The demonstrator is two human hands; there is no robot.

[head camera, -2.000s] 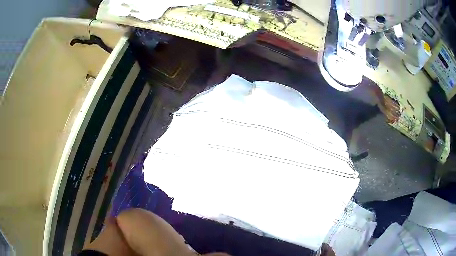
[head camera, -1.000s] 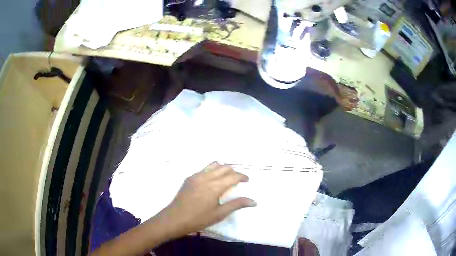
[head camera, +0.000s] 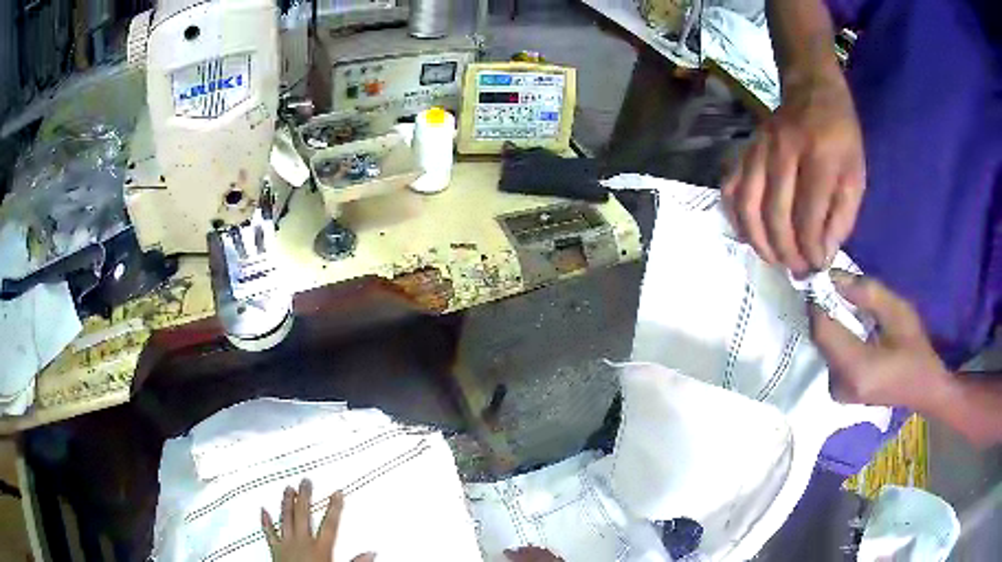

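Observation:
A stack of white trouser panels (head camera: 363,472) with dark double stitch lines lies low at the left, below the machine. My left hand (head camera: 302,532) rests on it with fingers spread, cut off by the bottom edge. My right hand (head camera: 533,554) shows only as a sliver at the bottom edge, beside more white stitched cloth (head camera: 560,499); its grip is hidden. The cream sewing machine (head camera: 214,110) stands at upper left. Its rounded arm tip and clamp (head camera: 255,318) hold no visible cloth.
A standing person in purple (head camera: 923,165) at right pinches a hanging white panel (head camera: 714,318) with both hands. On the table (head camera: 440,247) stand a parts tray (head camera: 368,165), white thread cone (head camera: 434,148), control panel (head camera: 516,108) and dark cloth (head camera: 555,173). A plastic bag (head camera: 77,176) lies left.
The view has swung right, bringing the other person's hands, hanging panel and control panel into clear view. The cream bin has left view. My left hand remains on the white stack, fingers now spread.

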